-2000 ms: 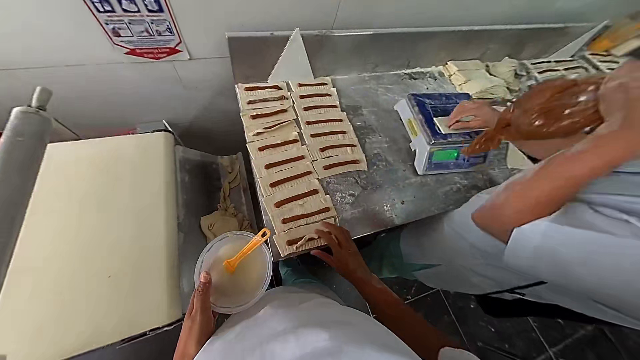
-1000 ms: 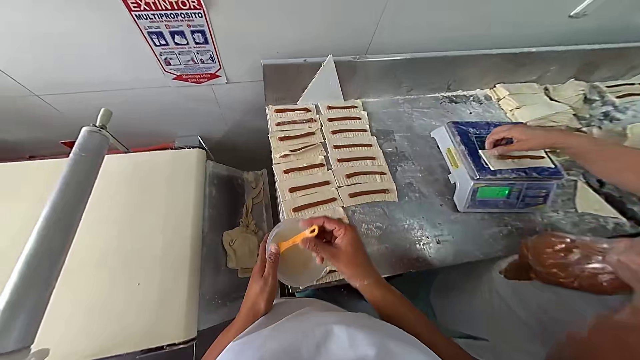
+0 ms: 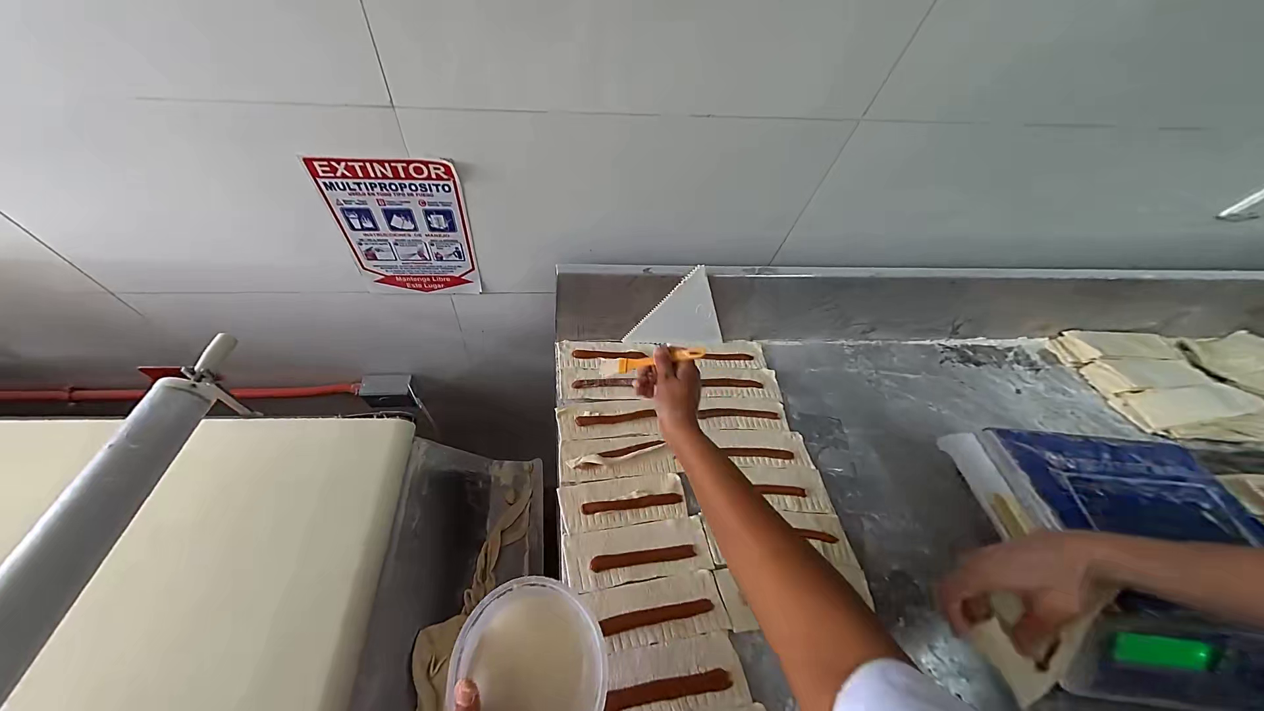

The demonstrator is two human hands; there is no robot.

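My right hand (image 3: 673, 390) grips an orange-handled brush (image 3: 660, 360) over the far end of two columns of dough rectangles. Each dough piece (image 3: 647, 561) carries a strip of brown filling, and one in the left column has a folded flap of dough over part of its strip. My left hand (image 3: 466, 695), mostly out of view with only a fingertip showing, holds a round plastic tub (image 3: 533, 647) of pale liquid at the near left of the dough. A white triangular toothed scraper (image 3: 683, 311) leans on the metal backsplash behind the columns.
At right, a co-worker's blurred hand (image 3: 1027, 592) holds a dough piece beside a blue scale (image 3: 1106, 484) with a green display. Dough sheets (image 3: 1155, 380) are stacked farther back. At left are a machine's pale belt (image 3: 247, 553), a metal roller (image 3: 109, 494) and dough scraps (image 3: 439, 647).
My right hand, low over the tub a second ago, has moved away to the far end of the dough columns with the orange-handled brush. The view has tilted up toward the wall.
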